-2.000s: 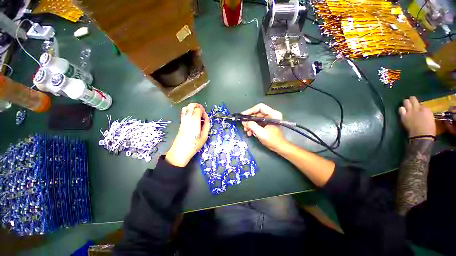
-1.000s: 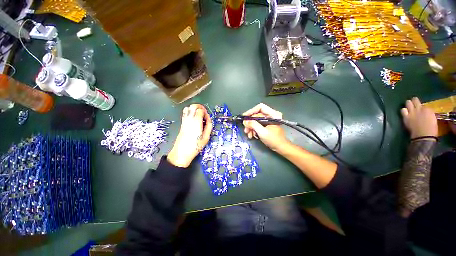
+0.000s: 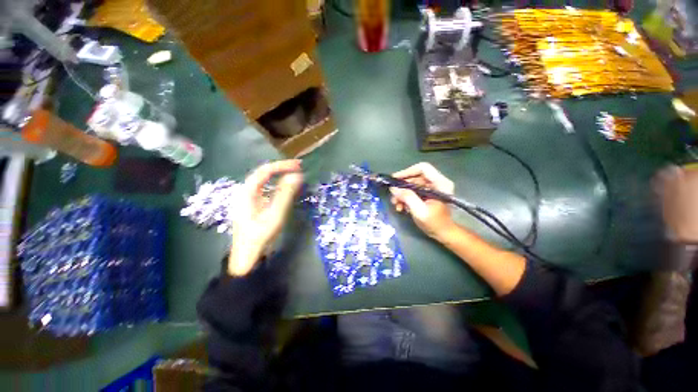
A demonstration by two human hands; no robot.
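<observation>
The blue PCB panel (image 3: pixel 360 237) lies on the green bench in front of me, crowded with silvery parts. My right hand (image 3: pixel 422 197) holds the soldering iron (image 3: pixel 413 186) like a pen, its tip side at the panel's upper edge. My left hand (image 3: pixel 264 207) is raised left of the panel, clear of it, thumb and fingers apart, with nothing seen between them; it is slightly blurred. The pile of white wired components (image 3: pixel 210 204) lies just left of my left hand, which partly covers it.
Stacked blue panels (image 3: pixel 96 264) stand at far left. Behind are bottles (image 3: pixel 138 126), an orange bottle (image 3: pixel 73 139) and a cardboard box (image 3: pixel 245 61). The soldering station (image 3: pixel 453 103) stands back right, cables (image 3: pixel 528 191) looping. Yellow-orange panels (image 3: pixel 589 57) lie beyond. Another person's blurred hand (image 3: pixel 680 203) is far right.
My left hand has moved left off the panel to the component pile and its fingers have opened. My right hand keeps the iron at the panel. The view has shifted; the neighbour's hand has moved.
</observation>
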